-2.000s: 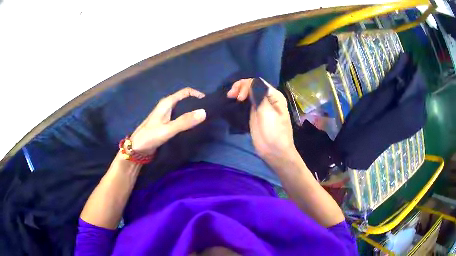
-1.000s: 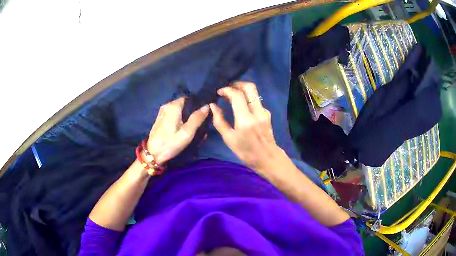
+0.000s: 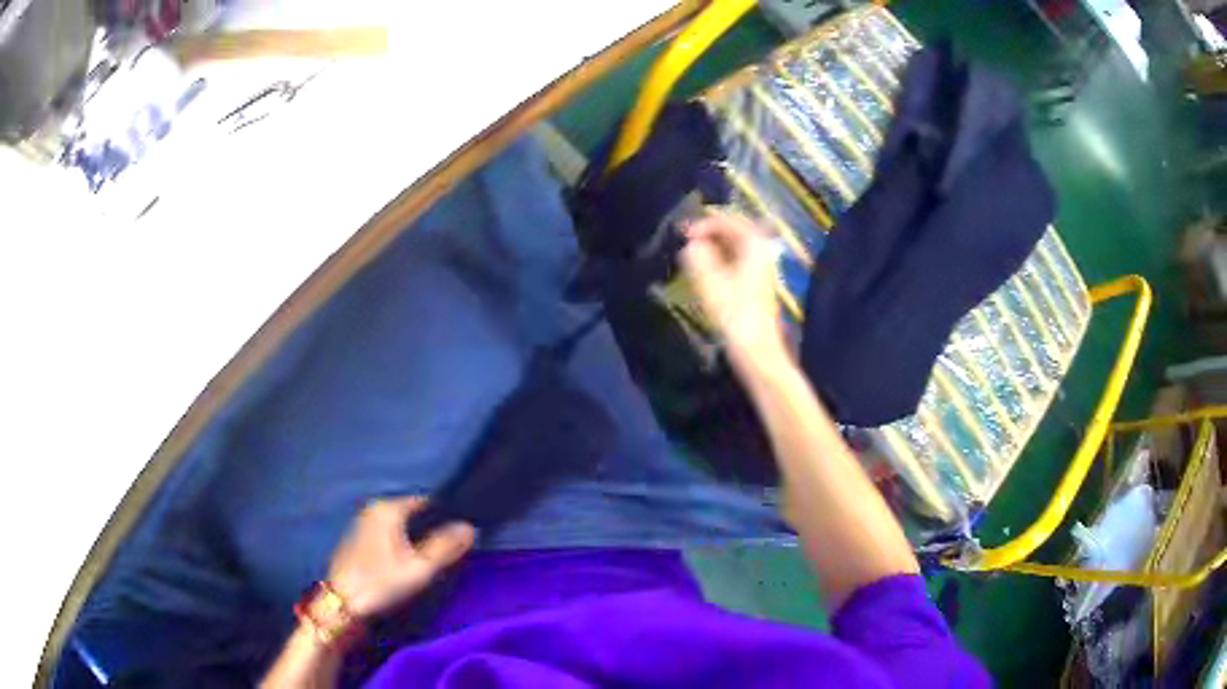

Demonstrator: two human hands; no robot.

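A dark cloth piece lies over the blue cloth on my lap. My left hand, with a red bracelet at the wrist, pinches its lower left end between thumb and fingers. My right hand is stretched out over the near side of the trolley, beside a dark cloth heap. Its fingers are curled and blurred. I cannot tell whether they grip any cloth.
The white table with its brown edge curves along the left, with the ruler and snips on it. The yellow-framed trolley stands right, a large dark panel on its plastic-covered slats.
The view has turned rightward. My right hand has left the cloth at my left hand and reached out over the trolley. My left hand has moved down nearer my body with the cloth.
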